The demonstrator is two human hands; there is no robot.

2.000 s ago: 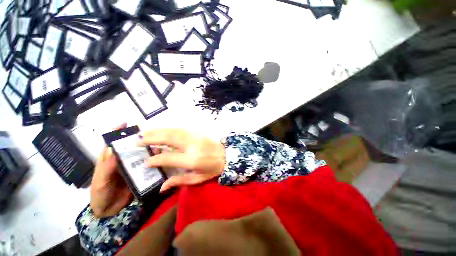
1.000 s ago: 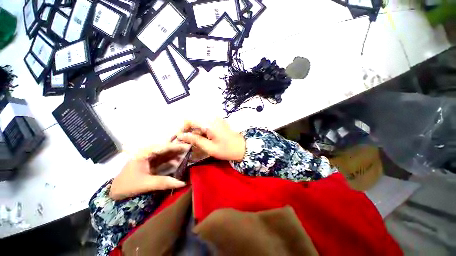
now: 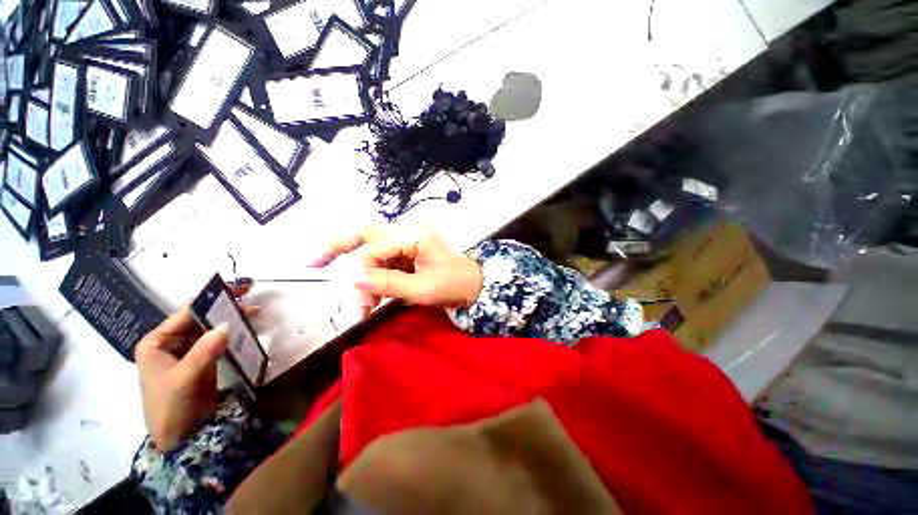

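Note:
My left hand (image 3: 181, 377) holds a hang tag (image 3: 234, 337) upright at its edge, with the white panel showing. A thin dark string (image 3: 302, 280) runs taut from the tag's top end to my right hand (image 3: 418, 270), whose fingertips pinch its other end. A small dark piece and a short loop show by the tag's hole; how the string passes through is too small to tell. The black string bundle (image 3: 433, 146) lies beyond my right hand. A stack of loose tags (image 3: 106, 302) lies beyond my left hand, partly hidden by it.
A large spread pile of tags (image 3: 211, 75) covers the far left. A grey disc (image 3: 517, 96) touches or nearly touches the bundle. Dark banded packs (image 3: 25, 352) stand at far left. Below the table's right edge are a cardboard box (image 3: 705, 287) and a clear plastic bag (image 3: 835, 171).
My hands were close together around a tag; now they are apart, with the string stretched between them. The tag's white panel shows again. The view has shifted, moving table items left and up.

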